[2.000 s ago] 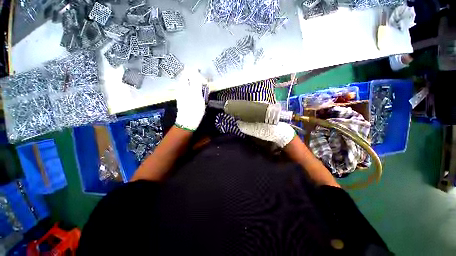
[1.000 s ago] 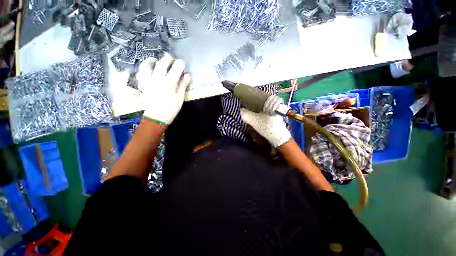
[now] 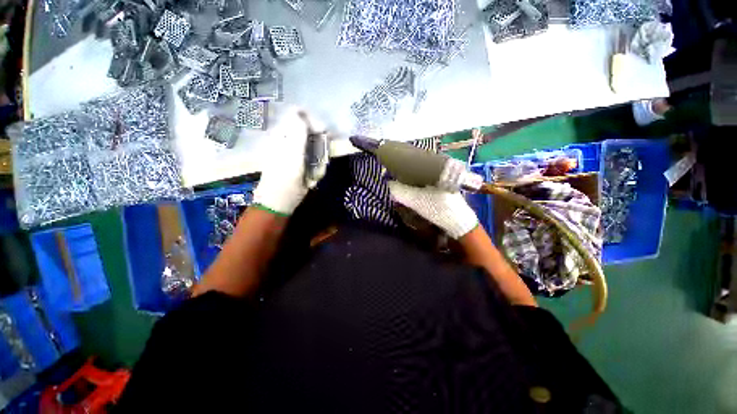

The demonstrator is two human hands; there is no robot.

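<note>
My left hand, in a white knit glove with a green cuff edge, holds a small grey metal workpiece at the bench's front edge. My right hand, gloved the same, holds an olive-grey air tool from below. The tool's dark tapered nose points left toward the workpiece, with a gap between them. A yellowish hose curves from the tool's rear. A striped cloth lies under the tool on my lap.
Perforated metal plates lie heaped on the bench, beside a heap of silver pins and a smaller pile. Clear trays of hardware sit at left. Below are blue bins and checked rags.
My left hand reached to the perforated plates, then came back to the bench edge with a grey workpiece. The tool first tilted up-left away from the work, then turned closer to level.
</note>
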